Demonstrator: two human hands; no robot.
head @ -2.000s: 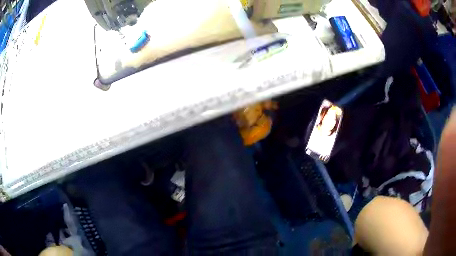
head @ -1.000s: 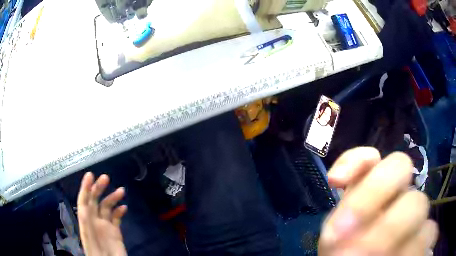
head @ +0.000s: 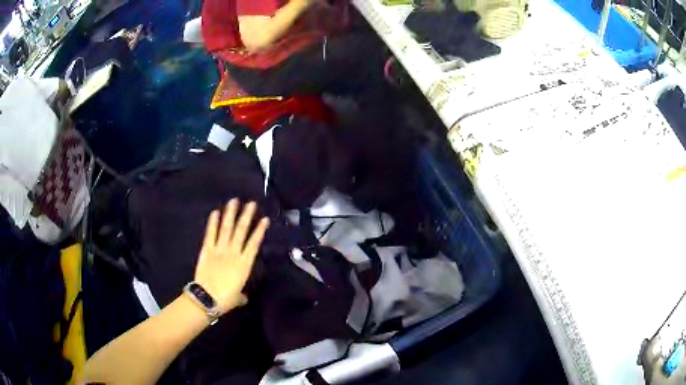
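A pile of black-and-white garment pieces (head: 301, 293) fills a dark blue crate (head: 485, 282) in the middle of the view. My left hand (head: 229, 259) comes in from the lower left, with a band on its wrist. Its fingers are spread, palm down, over the dark cloth (head: 180, 192) at the left of the pile. It holds nothing; whether the palm touches the cloth cannot be told. My right hand is out of the picture.
The white table (head: 609, 225) stands right of the crate, with a printed tape measure (head: 545, 293) along its edge. A bright blue guard (head: 675, 359) shows at the lower right corner. A person in red (head: 263, 53) sits beyond the pile. A chair-like frame with white and patterned cloth (head: 60, 177) is at left.
The view has swung left from the machine and my lap to the garment pile. My left hand is now spread over the cloth. My right hand, seen a second ago, has left the picture.
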